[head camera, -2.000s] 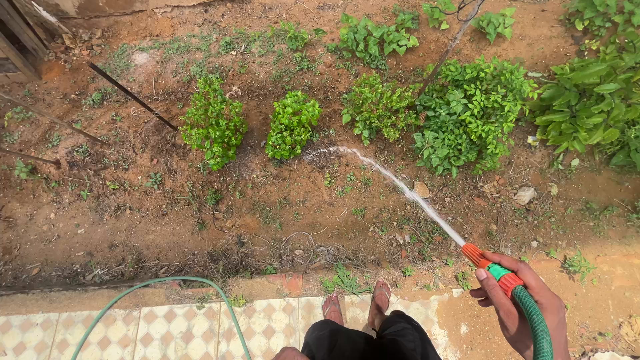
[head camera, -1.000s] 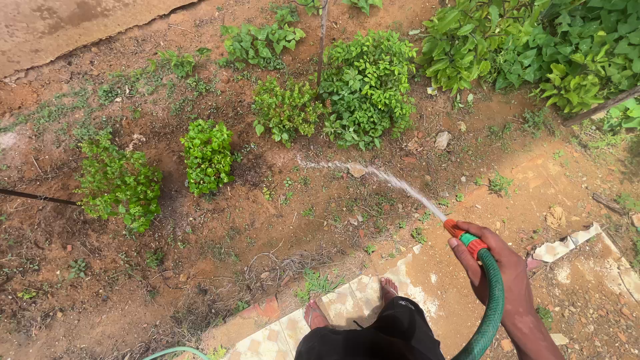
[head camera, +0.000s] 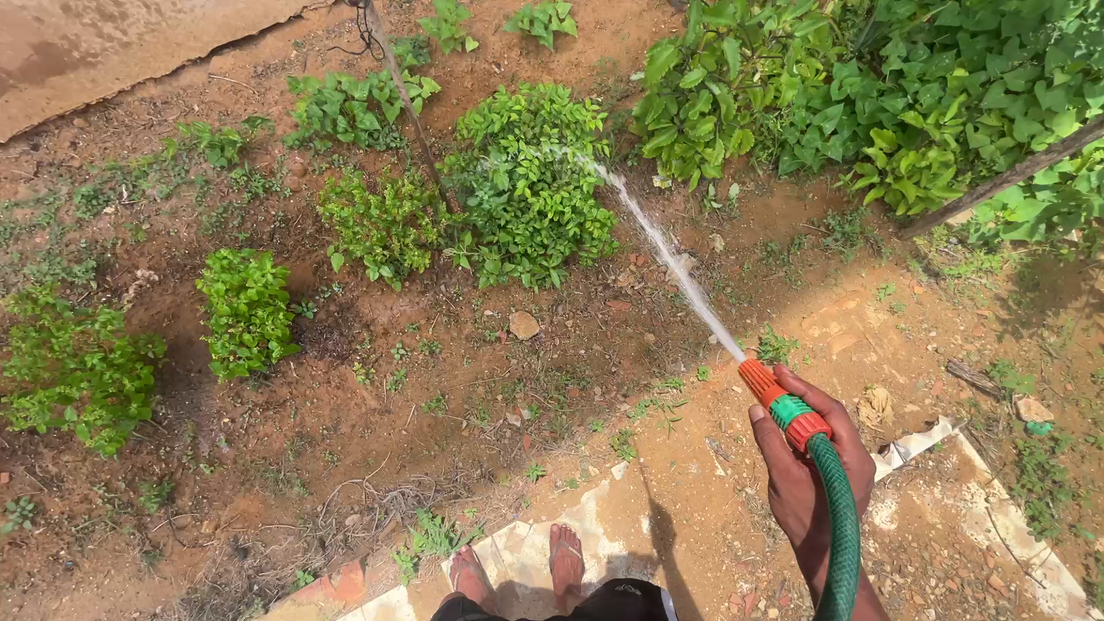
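My right hand (head camera: 806, 466), at the lower right, grips an orange and green hose nozzle (head camera: 785, 405) joined to a green garden hose (head camera: 838, 526). A water jet (head camera: 668, 254) leaves the nozzle toward the upper left and reaches the large leafy bush (head camera: 535, 190) near the top middle. To the left of that bush grow a smaller bush (head camera: 382, 226), a compact bright green bush (head camera: 248, 313) and another bush (head camera: 82, 366) at the left edge. My left hand is out of view.
A thin wooden stake (head camera: 412, 112) stands by the large bush. Dense plants (head camera: 931, 95) and a slanting wooden pole (head camera: 1005, 179) are at the upper right. My feet (head camera: 566, 561) stand on worn tiles (head camera: 516, 552). A stone (head camera: 523, 325) lies on the soil.
The water jet has moved from bare soil beside the bushes onto the large leafy bush. The view has shifted to the right along the bed.
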